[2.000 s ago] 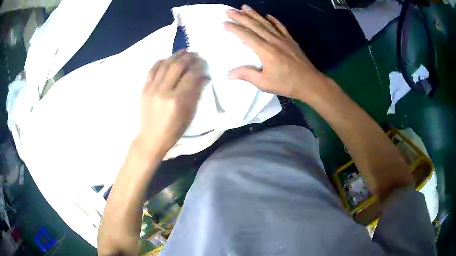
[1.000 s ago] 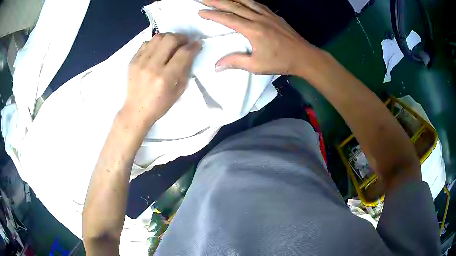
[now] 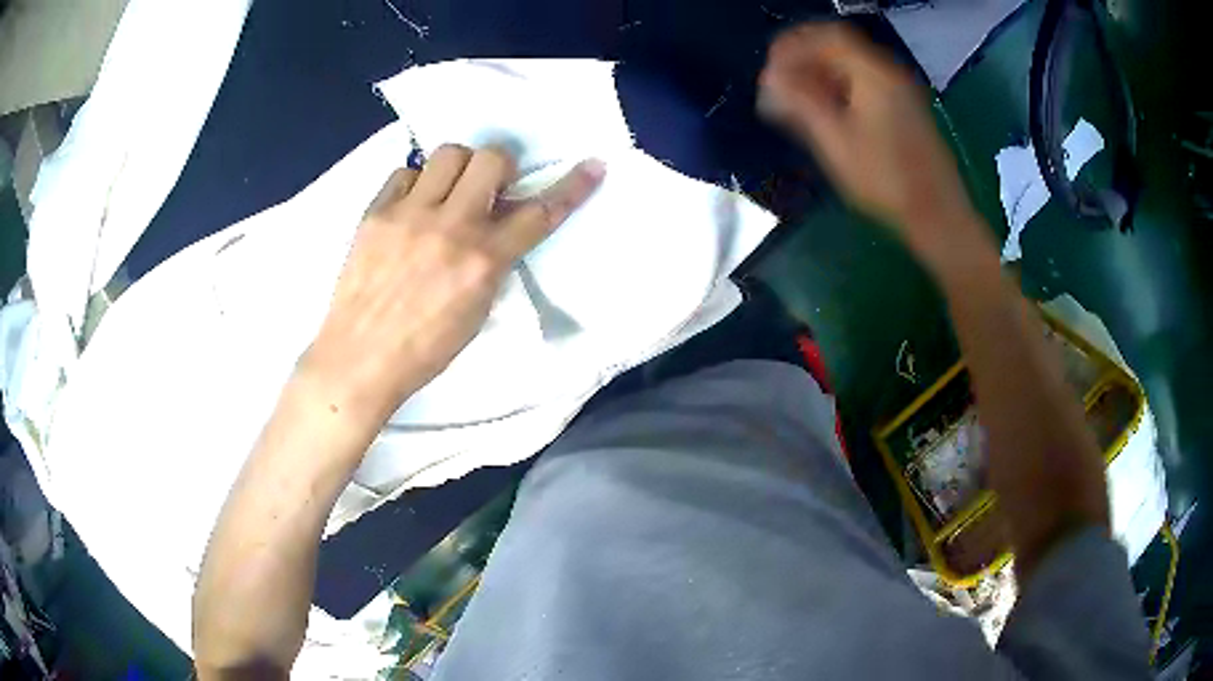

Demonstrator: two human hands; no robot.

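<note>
A white garment panel (image 3: 625,253) lies spread on the navy table cover, partly overexposed, with a frayed notch at its upper edge and a grey crease near its middle. My left hand (image 3: 446,260) rests on the panel near the upper edge, fingers bent, the index finger stretched out to the right; whether it pinches the cloth is hidden. My right hand (image 3: 851,113) is raised off the cloth to the upper right, blurred, with fingers curled; I cannot tell if it holds anything.
A long white strip of cloth (image 3: 140,127) drapes at the upper left. A black looping hose (image 3: 1042,127) and a torn white scrap (image 3: 1022,186) are at the right. A yellow-framed basket (image 3: 918,510) stands below the table's right side. The grey-clothed lap is at the front edge.
My right hand has lifted off the panel and moved right. My left hand stays on the cloth, now with its index finger stretched out. The panel's upper edge is uncovered.
</note>
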